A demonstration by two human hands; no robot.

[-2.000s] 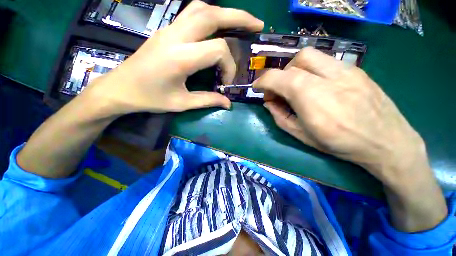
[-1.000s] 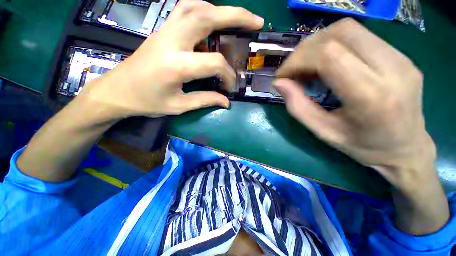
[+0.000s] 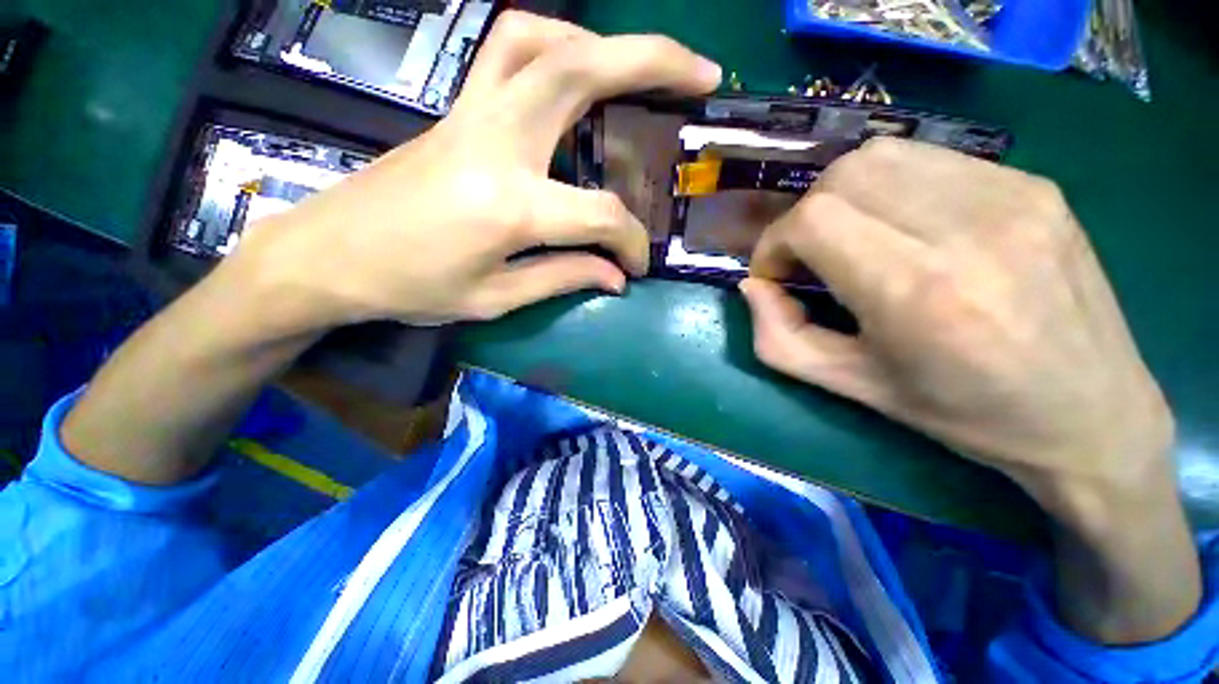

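Note:
An open phone middle frame point(image 3: 749, 214) lies on the green mat, its silvery interior facing up, with an orange flex tab point(image 3: 697, 177) near its left part. My left hand point(image 3: 495, 174) holds the frame's left end, a finger at the far edge and fingertips at the near left corner. My right hand point(image 3: 936, 281) covers the lower right of the frame. Its thumb and index finger are pinched together at the near long edge. Whether a small strip is between them is hidden.
A black phone tray point(image 3: 167, 160) with two phones in view is at the left. A loose pile of strips point(image 3: 856, 91) lies just beyond the frame. A blue parts bin point(image 3: 1043, 30) with strips and a clear zip bag of strips point(image 3: 1112, 40) are at the far right.
The strip seen at my right fingertips two seconds ago no longer shows. My right hand moved away from the frame's left end and down to its near edge. My left fingertips moved slightly right.

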